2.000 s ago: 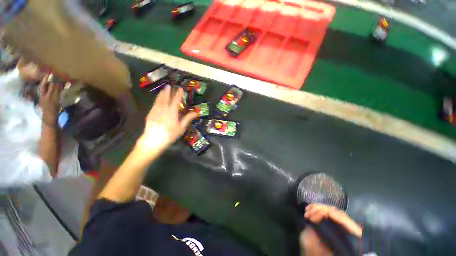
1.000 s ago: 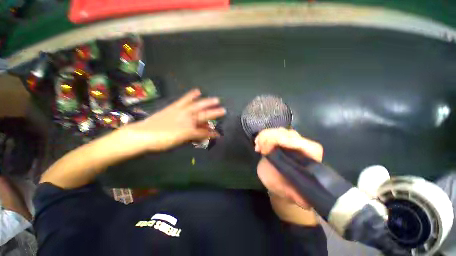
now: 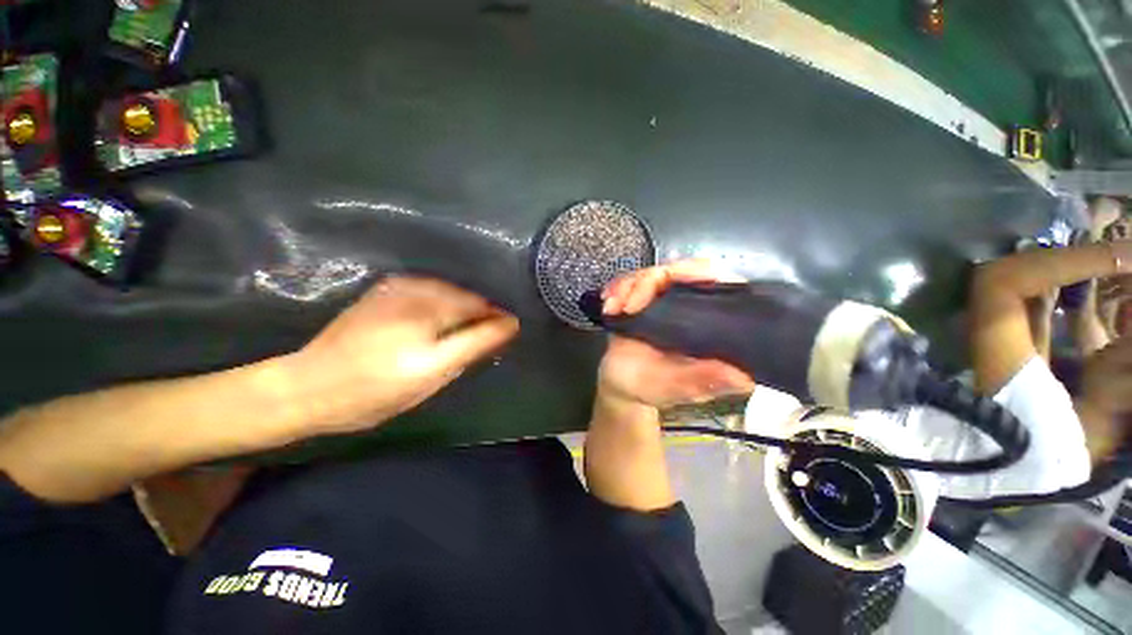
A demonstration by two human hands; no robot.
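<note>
My right hand (image 3: 677,354) is closed around the black electric screwdriver (image 3: 732,329), which has a beige band and a ribbed cord end at its rear. The screwdriver's front end is over the near edge of the round screw dish (image 3: 593,248), full of tiny grey-brown screws. My left hand (image 3: 397,347) is left of the dish, low over the mat, with its fingers curled in; whether it holds anything is hidden.
Several half-assembled device units (image 3: 174,124) lie at the upper left on the dark bench mat (image 3: 435,112). A pale edge strip (image 3: 844,75) borders the green belt. A round white fan (image 3: 850,490) stands at the lower right. A person's arm (image 3: 1055,279) is at the right.
My left hand went from over the units to a spot left of the dish, and its spread fingers have curled in. The screwdriver stays in my right hand by the dish. The view has turned.
</note>
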